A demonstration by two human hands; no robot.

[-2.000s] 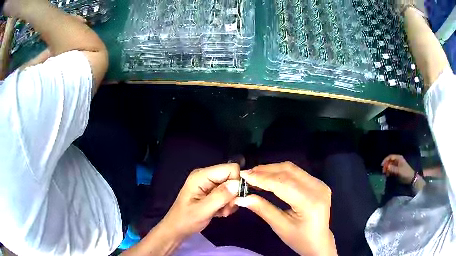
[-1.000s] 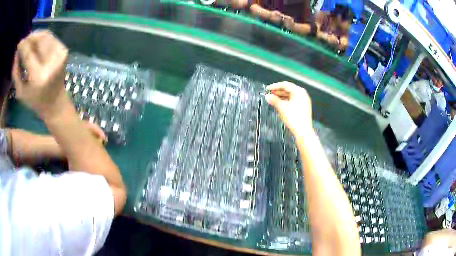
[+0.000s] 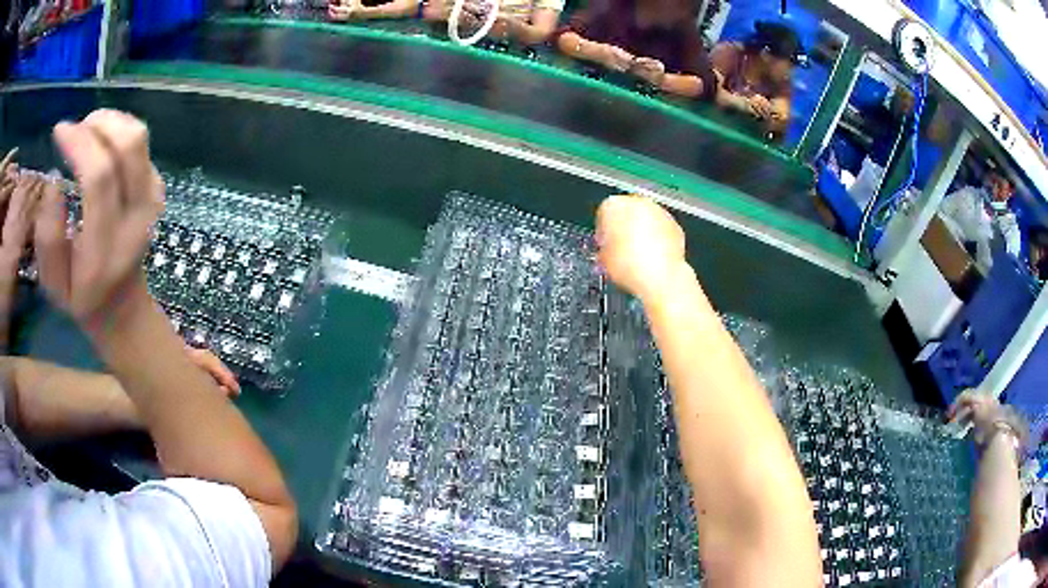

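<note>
The stack of clear blister trays (image 3: 494,379) stands in front of me, with rows of moulded pockets and several silvery-white parts along its right column and near edge. My right hand (image 3: 640,244) reaches over the stack's far right corner, fingers bent down at the edge. Its fingertips are mostly hidden, so I cannot tell whether it holds a part. My left hand is not in view. The tray of green boards (image 3: 672,505) lies just right of the stack, partly behind my forearm.
A neighbour's tray (image 3: 230,276) of silvery and dark parts lies left, with a neighbour's raised hand (image 3: 109,218) beside it. A black-and-white tray (image 3: 845,494) and a paler tray (image 3: 931,494) lie right, near another person's hand (image 3: 988,416). A green-edged conveyor (image 3: 460,109) runs behind, with people beyond.
The view has swung up from the lap, where both hands held a small part, to the bench. Since the last frame, my right hand has turned fingers-down at the stack's far corner.
</note>
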